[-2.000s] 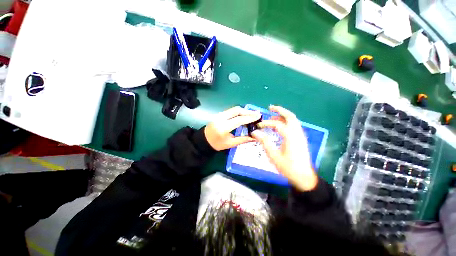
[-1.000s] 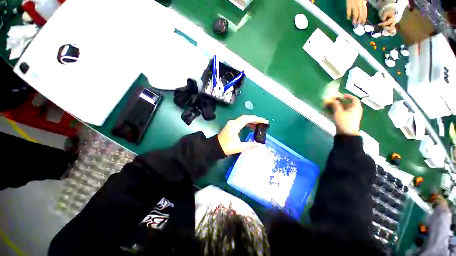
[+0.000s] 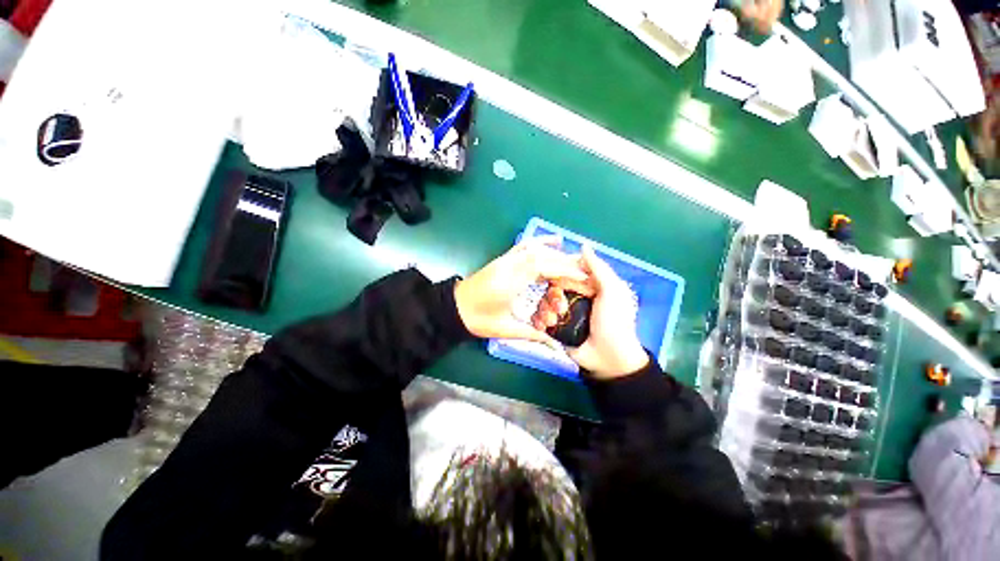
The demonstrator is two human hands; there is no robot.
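Observation:
A black housing [image 3: 571,322] is held between both hands above the blue tray [image 3: 661,287]. A little orange shows at its upper edge. My left hand [image 3: 507,294] is on its left side, with fingers against it. My right hand [image 3: 610,319] is wrapped around its right side, the fingers curled at the housing. The hands touch and cover much of the tray. Small white specks show in the tray between the fingers. Any small part between the fingertips is hidden.
A black tool box [image 3: 425,123] with blue-handled pliers, a crumpled black bundle [image 3: 371,190] and a black phone [image 3: 248,240] lie to the left. A clear blister tray [image 3: 806,373] of black units stands right. White boxes [image 3: 757,75] stand across the bench. Another person's sleeve [image 3: 952,482] shows far right.
My right hand has come back from the far bench to the housing above the tray. Both hands now hold the housing, where before my left hand held a black unit alone. The view has shifted.

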